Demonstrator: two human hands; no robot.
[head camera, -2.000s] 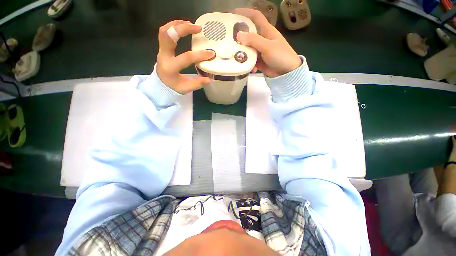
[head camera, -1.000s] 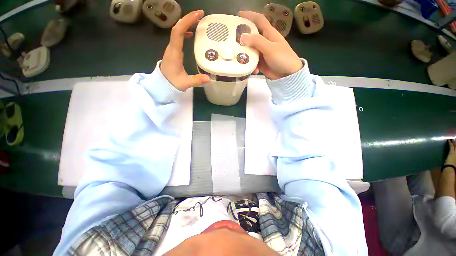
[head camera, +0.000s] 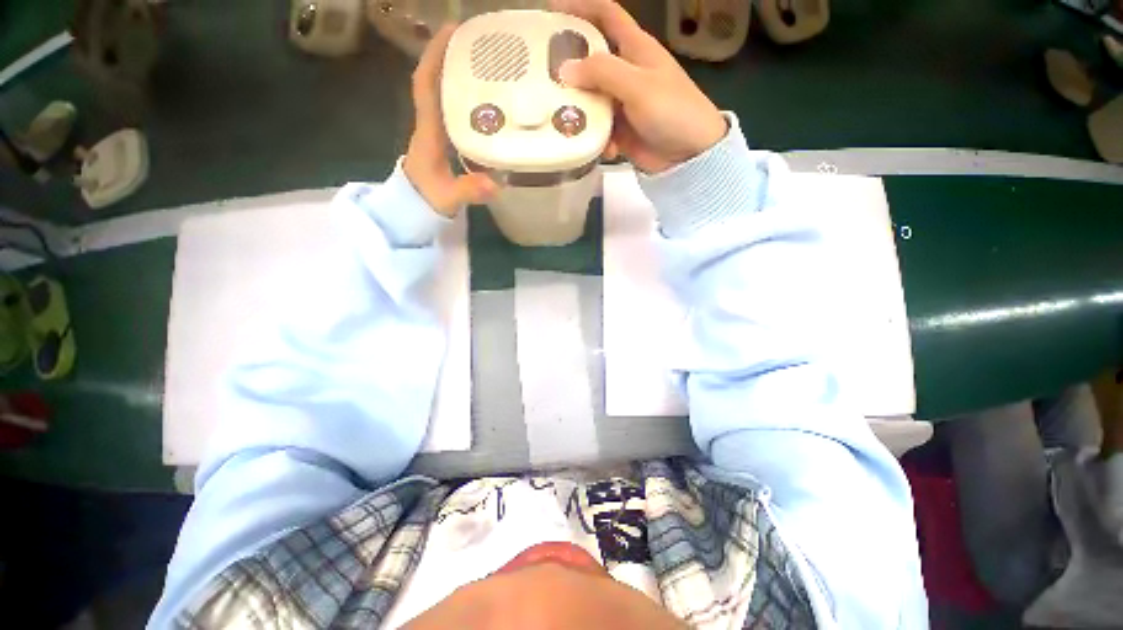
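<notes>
A cream face unit (head camera: 530, 92) with two dark round eyes, a striped grille and a dark oval is held over the mouth of a cream cup-shaped housing (head camera: 542, 215). A dark gap shows between them at the near side. My right hand (head camera: 653, 92) grips the unit's right side, thumb by the dark oval. My left hand (head camera: 437, 142) is around the left side, thumb at the lower left edge, its fingers mostly hidden behind the unit. Whether the unit touches the housing cannot be told.
Several cream units (head camera: 708, 25) lie on the dark green belt (head camera: 308, 111) beyond a pale rail (head camera: 985, 163). White pads (head camera: 764, 295) lie under both forearms. A pale strip (head camera: 551, 357) runs between them. A bright green object (head camera: 49, 326) is at far left.
The face unit has shifted slightly left and toward the top of the view. My left hand has closed in against its side; its fingers were spread away one second ago. Belt units have moved.
</notes>
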